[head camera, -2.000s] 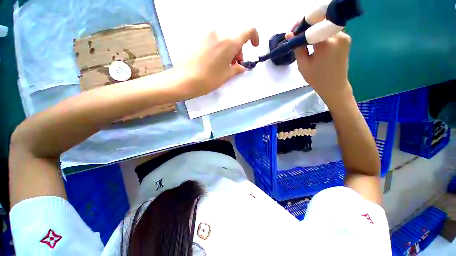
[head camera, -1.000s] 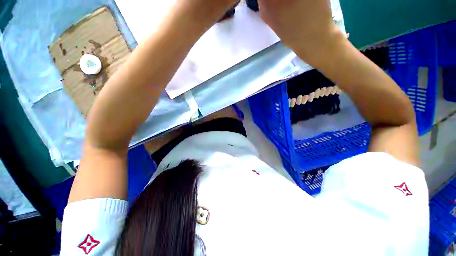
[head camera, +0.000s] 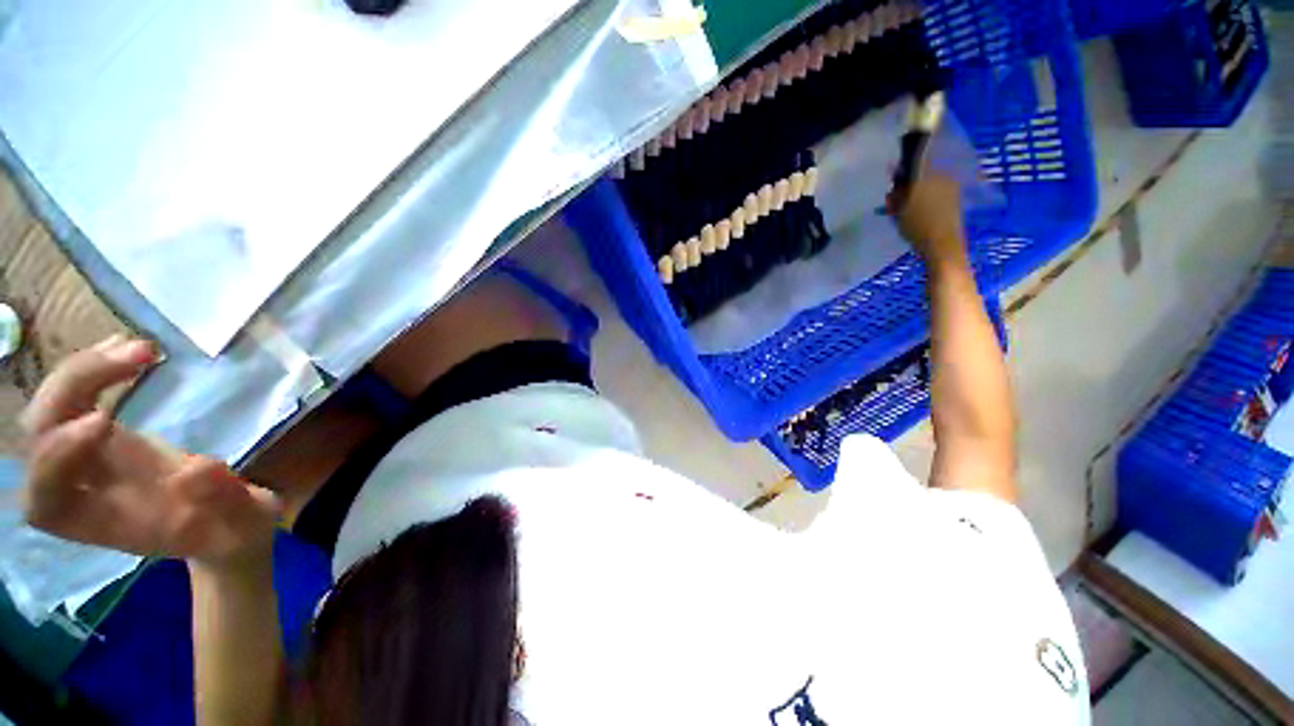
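My right hand (head camera: 937, 213) is over the blue crate (head camera: 731, 390) and holds a black-and-cream part (head camera: 920, 135), blurred, near the crate's right side. Rows of black-and-cream parts (head camera: 738, 220) lie in the crate on a whitish liner film (head camera: 866, 192). My left hand (head camera: 149, 482) is raised at the left, by the bench edge, fingers apart and holding nothing that shows. A black block (head camera: 375, 6) on the white board (head camera: 270, 156) is cut off by the top edge.
Cardboard (head camera: 50, 305) and a white cap (head camera: 7, 329) are at the left edge. Plastic sheeting (head camera: 468, 213) hangs over the bench edge. Another crate of parts (head camera: 859, 419) sits below the first. More blue crates (head camera: 1206, 475) stand at the right.
My right hand has moved from the board to the crate with the black-and-cream part. My left hand has come away from it to the left. The view has swung right, showing more of the crate.
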